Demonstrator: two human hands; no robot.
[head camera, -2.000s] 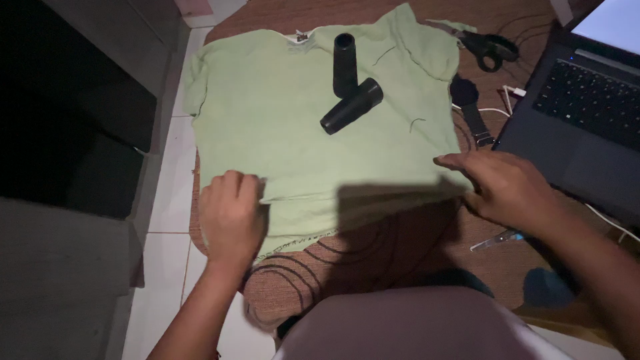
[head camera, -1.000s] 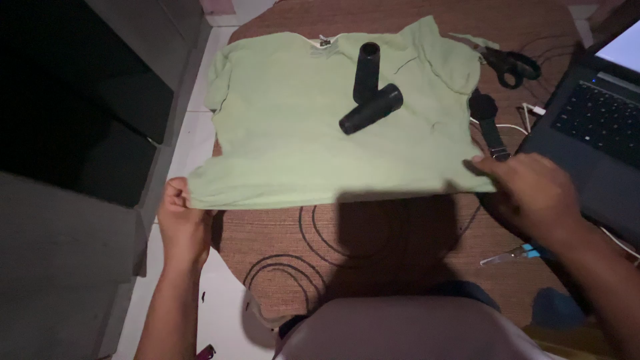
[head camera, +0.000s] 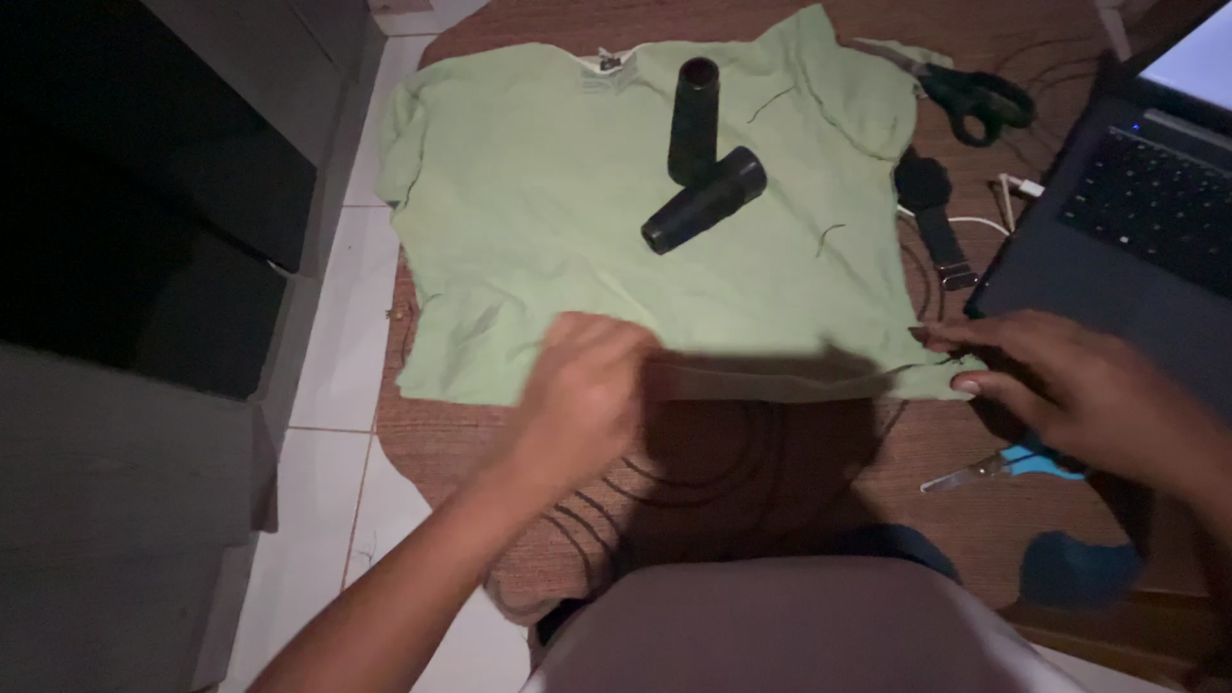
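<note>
A light green short-sleeved shirt lies spread on a brown patterned rug, its neckline at the far side. Two black tapered cylinders, one roughly upright in the view and one slanted, rest touching on the shirt. My left hand, blurred, is over the middle of the bottom hem; its fingertips are hidden, so I cannot tell whether it grips cloth. At the hem's right corner, my right hand pinches the folded edge between thumb and fingers.
Black-handled scissors lie by the right sleeve, with a black wristwatch and white cable below. A laptop stands at right. Small blue-handled scissors lie near my right hand. Dark grey furniture is at left.
My left hand has moved right from the hem's left corner to its middle. My right hand stays at the right corner, where the edge now shows a fold.
</note>
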